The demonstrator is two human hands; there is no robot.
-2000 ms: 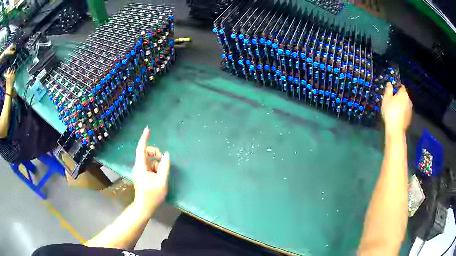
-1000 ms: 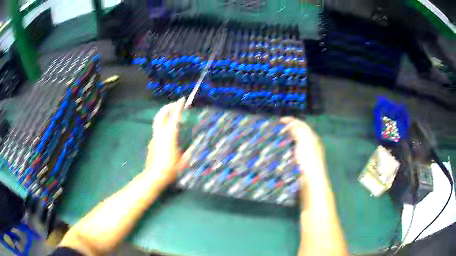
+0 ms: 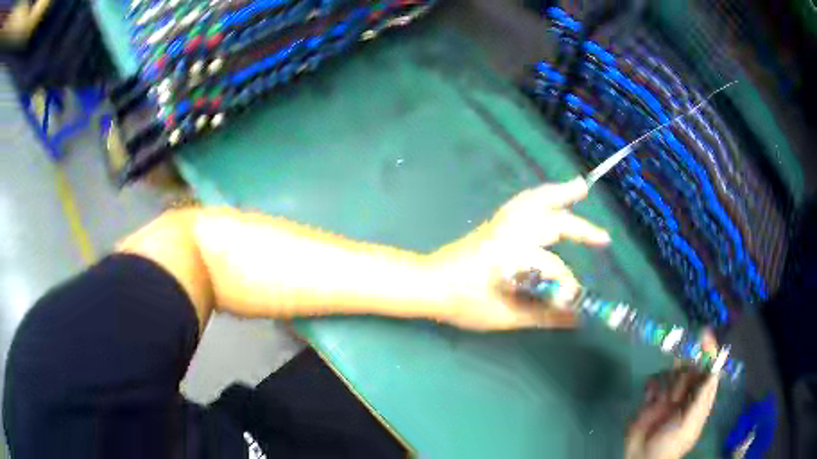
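The circuit board panel (image 3: pixel 632 324) is seen nearly edge-on above the green mat, a blurred strip of blue, green and white parts. My left hand (image 3: pixel 528 260) holds its left end between thumb and lower fingers. A thin silvery strand, apparently solder wire (image 3: pixel 618 160), sticks out from my left fingertips up to the right. My right hand (image 3: pixel 683 394) is at the panel's right end, fingers on it, partly in shadow and blurred.
A rack of panels with blue parts (image 3: pixel 663 170) stands at the upper right. Another rack of panels (image 3: pixel 260 63) stands at the upper left. The green mat (image 3: pixel 358 170) has small bright specks. A blue bin (image 3: pixel 754 426) is at the lower right.
The panel has turned from its parts side facing me to nearly edge-on and lies further right in view. Both hands moved with it. The view has swung and tilted.
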